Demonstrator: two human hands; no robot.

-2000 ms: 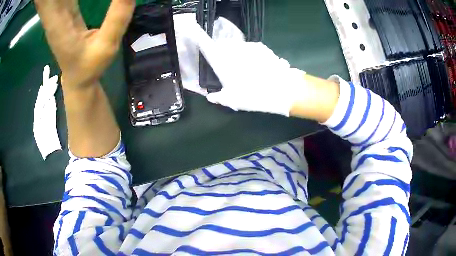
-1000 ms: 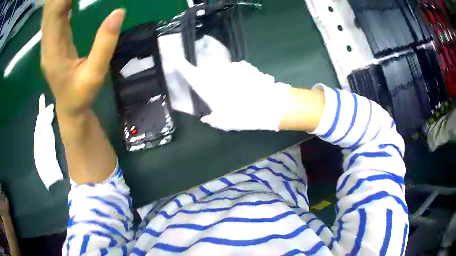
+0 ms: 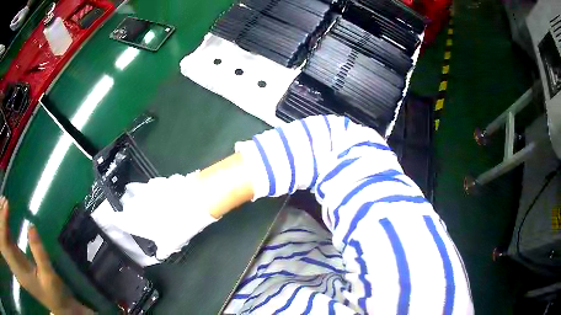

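Note:
My right hand (image 3: 166, 212), in a white cloth glove, is closed around a narrow black phone frame (image 3: 109, 187); its dark lower end shows beside the glove. Thin open black frames (image 3: 138, 151) lie just beyond the hand. A pile of black phone housings (image 3: 114, 271) lies at the lower left, with a small white piece (image 3: 95, 248) on it. My left hand (image 3: 34, 274) is bare, partly cut off at the lower left, with fingers apart and nothing in it.
A white holding tray (image 3: 237, 86) with round holes carries rows of black parts on edge at the upper middle. A thin open frame (image 3: 143, 33) lies at the back. Red trays (image 3: 37, 52) line the far left. Machinery with legs (image 3: 510, 132) stands on the right floor.
The view has swung right, bringing the tray, floor and machinery in. The spare glove has left view. My left hand is now lower and near the left edge; my right hand still holds the frame.

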